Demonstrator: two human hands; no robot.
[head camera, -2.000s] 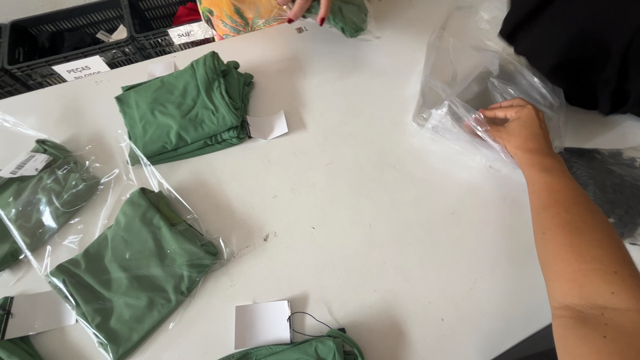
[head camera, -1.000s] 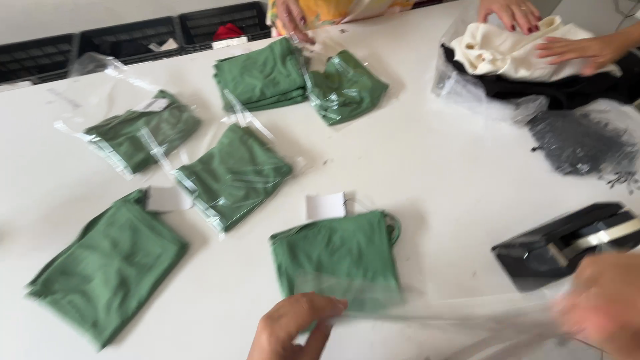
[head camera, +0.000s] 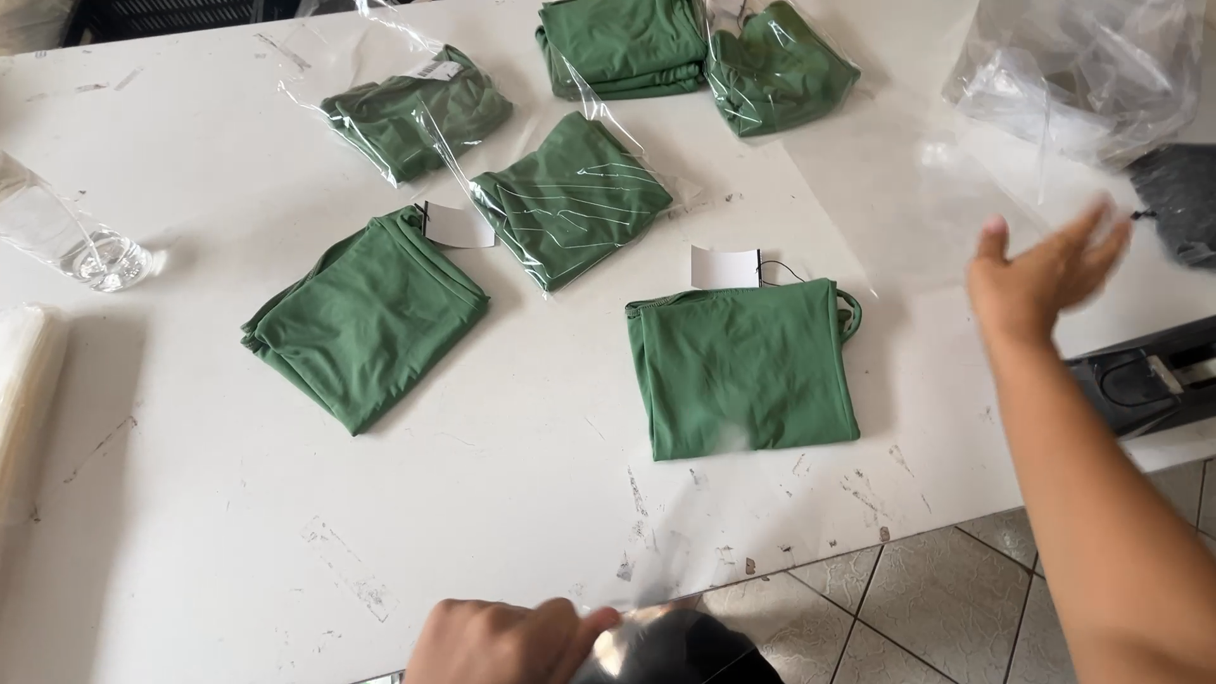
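Observation:
My left hand (head camera: 513, 641) is at the bottom edge, fingers curled on a blurred clear plastic bag (head camera: 655, 579), beside a shiny dark shape. My right hand (head camera: 1045, 261), fingers spread and blurred, is over the table's right side, near a clear film (head camera: 912, 218). Between the hands lies a folded green garment (head camera: 746, 370) with a blank white tag (head camera: 725, 268). Another folded green garment (head camera: 370, 323) with a white tag (head camera: 460, 225) lies to its left. Behind are green garments in clear bags (head camera: 575, 204) (head camera: 418, 119) (head camera: 784, 71) and a folded green stack (head camera: 622, 47).
A clear glass (head camera: 103, 258) stands at the left, above a stack of clear plastic (head camera: 24, 389). At the right are a black tape dispenser (head camera: 1145, 380), a dark bundle (head camera: 1178, 204) and a crumpled clear bag (head camera: 1083, 85). The table's near edge borders a tiled floor (head camera: 931, 598).
My hands were both at the near side with clear plastic between them; now my right hand is farther up the table, fingers spread. The view has shifted, and the other person's hands are out of it.

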